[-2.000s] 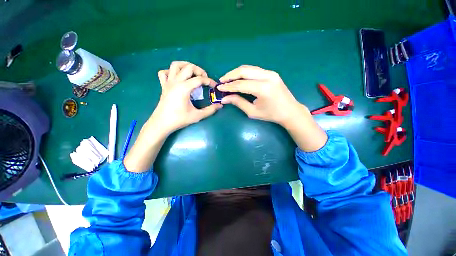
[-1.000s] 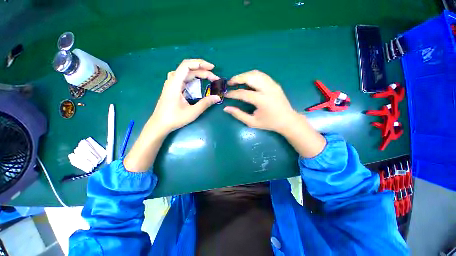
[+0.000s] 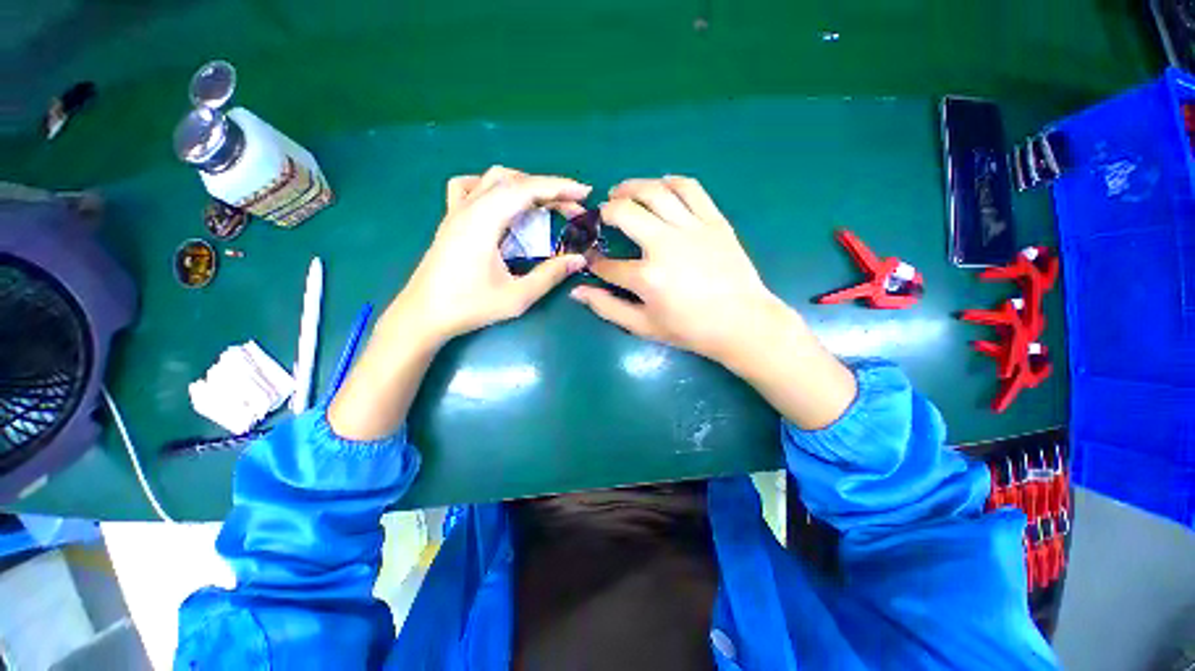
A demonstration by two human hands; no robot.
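Note:
A small dark smartwatch body (image 3: 579,236) is held above the green bench between my hands. My left hand (image 3: 485,256) grips its left side with thumb and fingertips. A crumpled white wipe (image 3: 528,235) shows inside the curl of my left hand. My right hand (image 3: 682,269) has its fingertips on the right side of the watch body. The fingers cover much of the watch body, and I cannot tell if its screen is fully joined to the case.
A white bottle (image 3: 278,171), small pots (image 3: 195,264), stacked wipes (image 3: 241,388), a white stick (image 3: 308,336), a blue stick (image 3: 350,347) and a fan (image 3: 46,341) are left. Red clamps (image 3: 881,278), a phone (image 3: 978,184), a blue bin (image 3: 1130,302) and clamped units (image 3: 1031,511) are right.
The yellow inside seen earlier is now mostly hidden. The right fingers came away from the watch body a second ago and are back against it. The whole view has shifted slightly.

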